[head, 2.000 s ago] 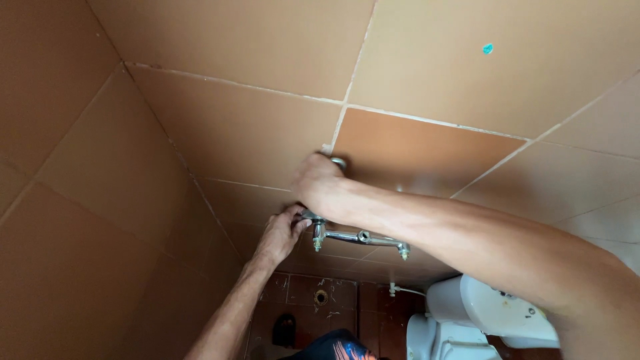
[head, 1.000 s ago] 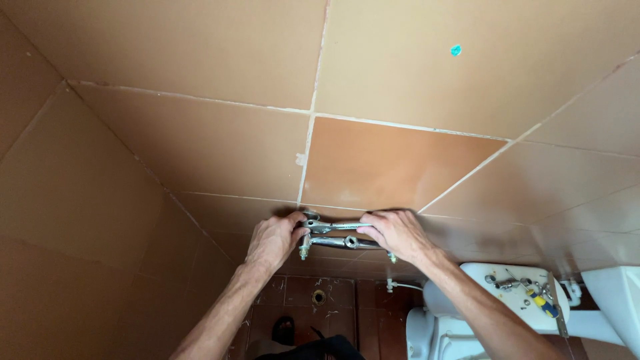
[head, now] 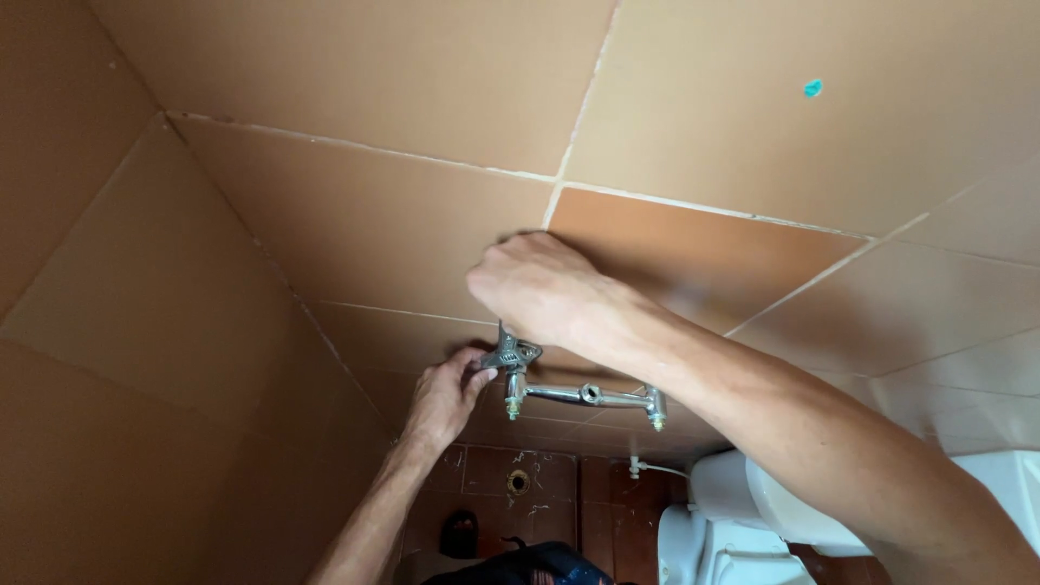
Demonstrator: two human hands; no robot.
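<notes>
A chrome wall-mounted mixer tap body stands out from the tiled wall, with threaded ends pointing down at both sides. An adjustable wrench has its head at the tap's left connection. My right hand is closed around the wrench handle, above the head, and hides most of the handle. At the left, my left hand pinches the side of the wrench head between thumb and fingers.
To the lower right are a white toilet and its tank, with a small supply valve and hose beside it. A round floor drain lies below the tap. The left side wall stands close to my left arm.
My right hand has moved from the right side of the tap up to above its left end. The wrench handle, roughly level along the tap a second ago, now points upward.
</notes>
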